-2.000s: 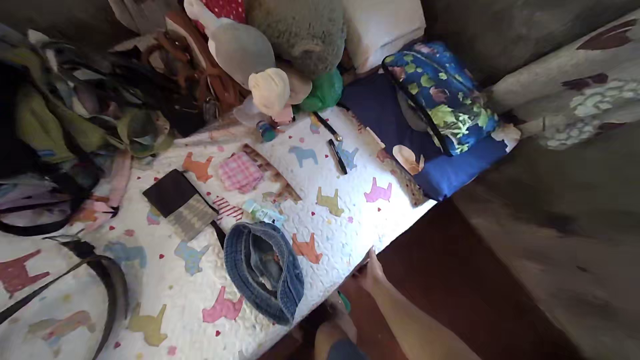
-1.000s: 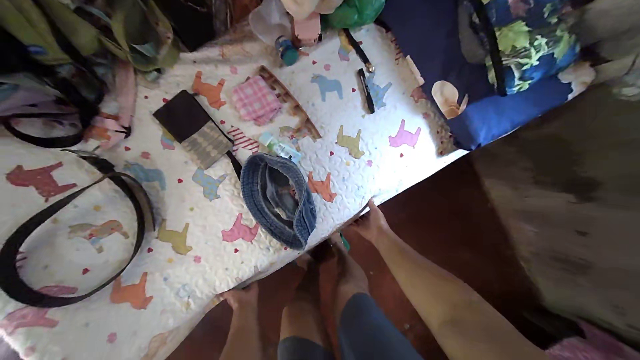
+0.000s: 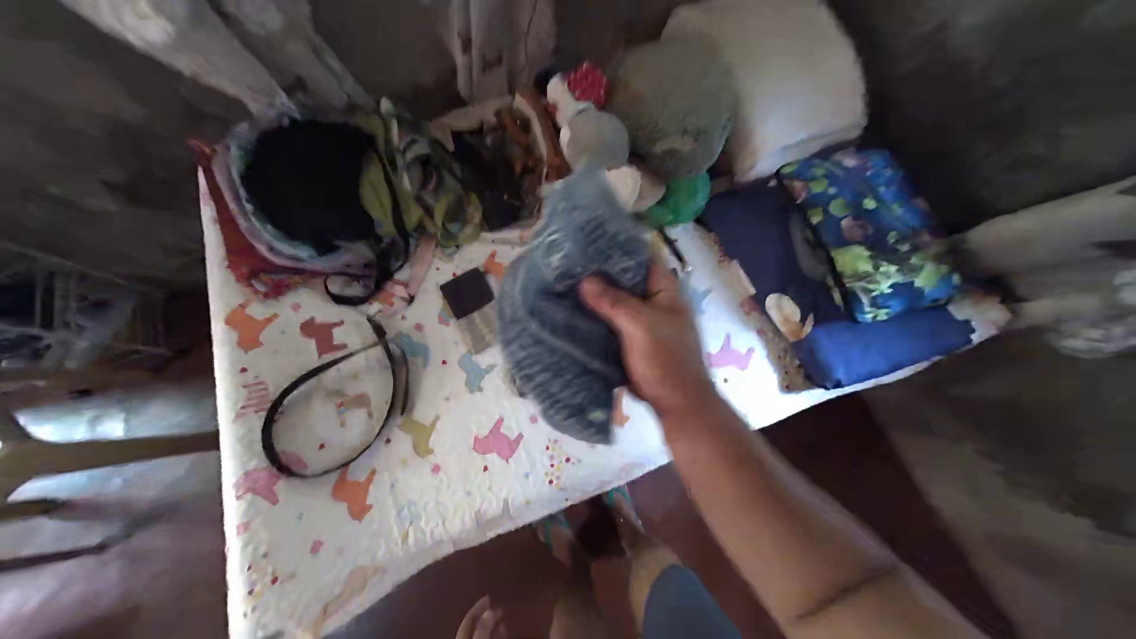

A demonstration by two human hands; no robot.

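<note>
My right hand (image 3: pixel 652 333) grips a bundled blue denim garment (image 3: pixel 568 311) and holds it above the patterned bed cover (image 3: pixel 524 479); the cloth is blurred. My left hand (image 3: pixel 480 619) shows only as a few fingers at the bottom edge, below the cover's near edge, with no object visible in it. Left of the denim, a dark and patterned flat item (image 3: pixel 468 293) lies on the cover, partly hidden by the cloth. A looped black belt (image 3: pixel 269 426) lies farther left.
Bags and clothes (image 3: pixel 306 191) are heaped at the back left. Soft toys (image 3: pixel 674 102), a green bundle (image 3: pixel 682 200) and a pale cushion (image 3: pixel 799 80) stand at the back. A blue floral pouch (image 3: pixel 874 235) rests on folded navy fabric (image 3: pixel 887 351) at the right.
The denim garment lay on the cover earlier; my right hand, then at the cover's edge, now has it lifted. My left hand is lower in view. The view has shifted widely.
</note>
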